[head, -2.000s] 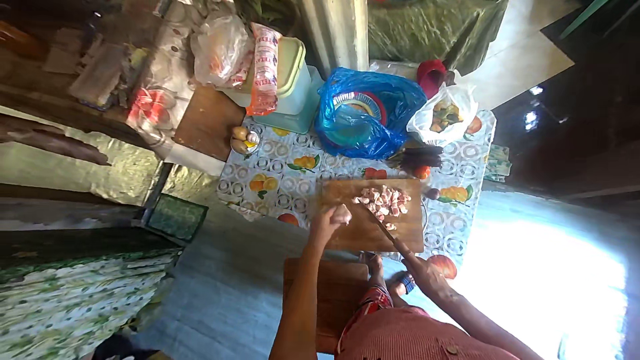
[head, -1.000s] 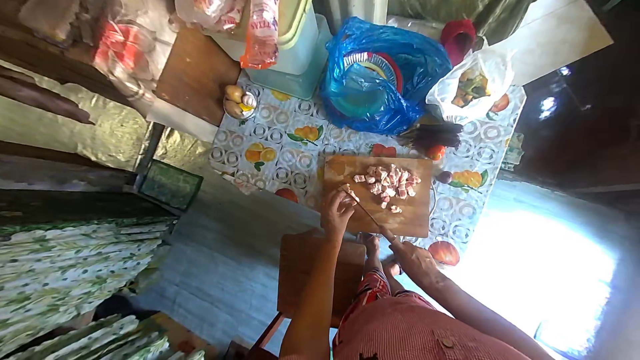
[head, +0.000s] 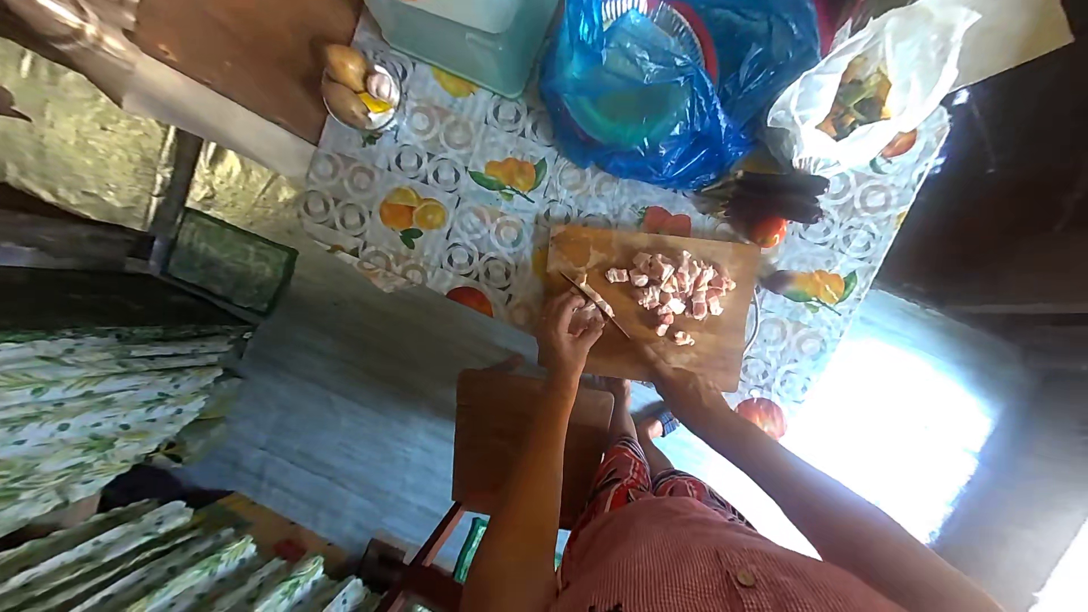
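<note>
A wooden cutting board (head: 705,357) lies at the table's near edge. On its right half sits a pile of cut raw meat pieces (head: 680,285). My left hand (head: 568,327), at the board's left side, holds a strip of raw meat (head: 597,299) with bent fingers. My right hand (head: 684,387) is closed on the handle of a knife (head: 608,316), low on the board. The knife's blade points up and left, across the meat strip close to my left fingertips. My palm hides most of the handle.
Behind the board are a blue plastic bag (head: 646,127) around dishes, a white bag (head: 901,110), dark eggplants (head: 778,195) and a tomato (head: 767,231). A bowl (head: 387,115) with potatoes and garlic and a plastic container (head: 476,47) stand back left. A wooden stool (head: 497,433) is below.
The knife blade has shifted left, from beside the meat pile to the strip at my left hand. The view has moved nearer to the table.
</note>
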